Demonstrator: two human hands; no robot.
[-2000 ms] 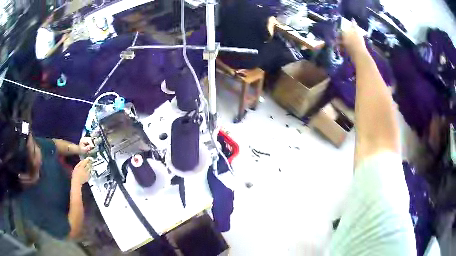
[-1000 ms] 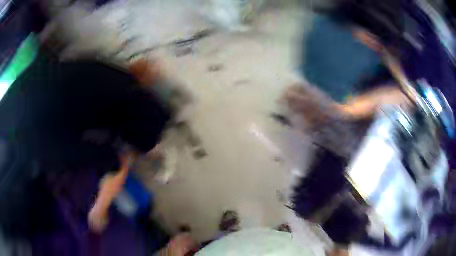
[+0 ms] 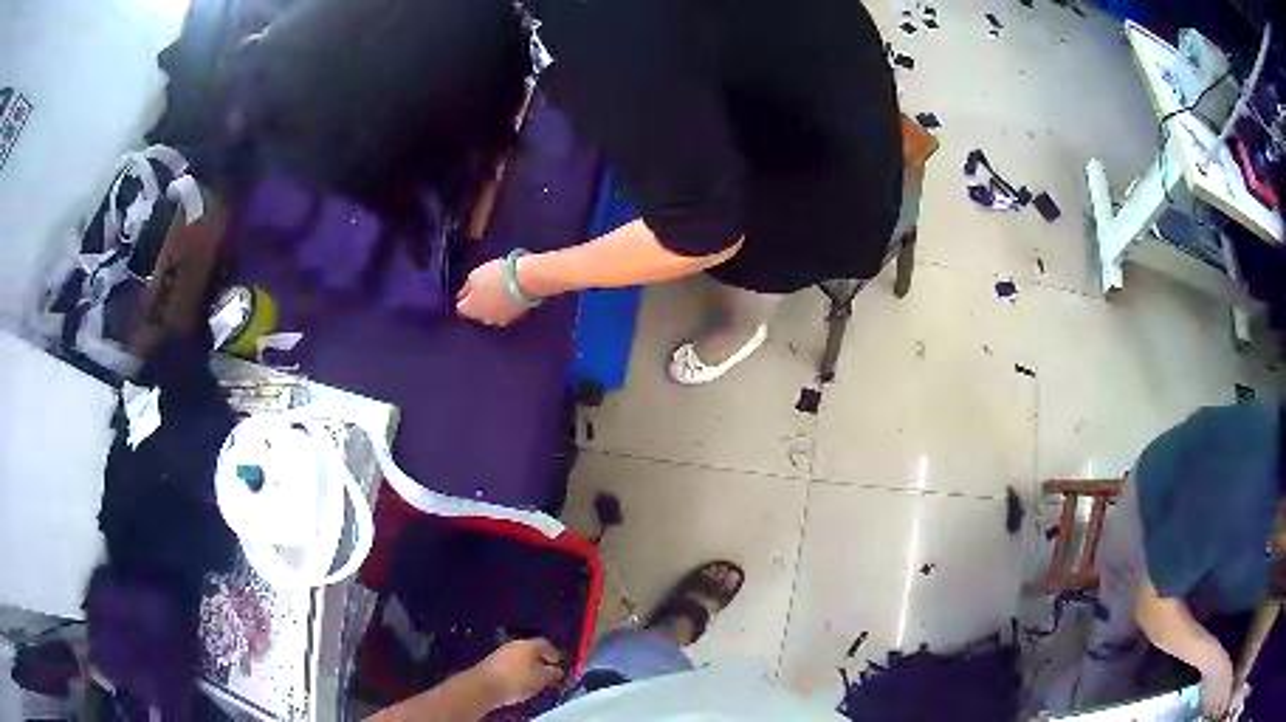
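Note:
My left hand (image 3: pixel 525 669) is low in the picture, over the right side of a red plastic basket (image 3: pixel 599 571), with its fingers curled. I cannot tell whether it grips the rim or cloth. Dark cloth (image 3: pixel 487 578) lies in the basket. My right hand is out of the picture. A large roll of white tape (image 3: pixel 289 494) sits on a stack with printed sides just left of the basket, and its loose end (image 3: pixel 473 511) hangs across the basket's back edge.
A person in black (image 3: pixel 790 127) sits ahead, one hand on purple cloth (image 3: pixel 437 381). Another person (image 3: pixel 1206 522) is at the right edge by a wooden chair (image 3: pixel 1079 533). A white table (image 3: pixel 1206 155) stands back right. Dark scraps (image 3: pixel 808 401) lie on the tiled floor.
The view has swung away from the sewing machine to the basket and the person in black. The outstretched pale-sleeved arm has left the picture. My left hand now shows over the basket.

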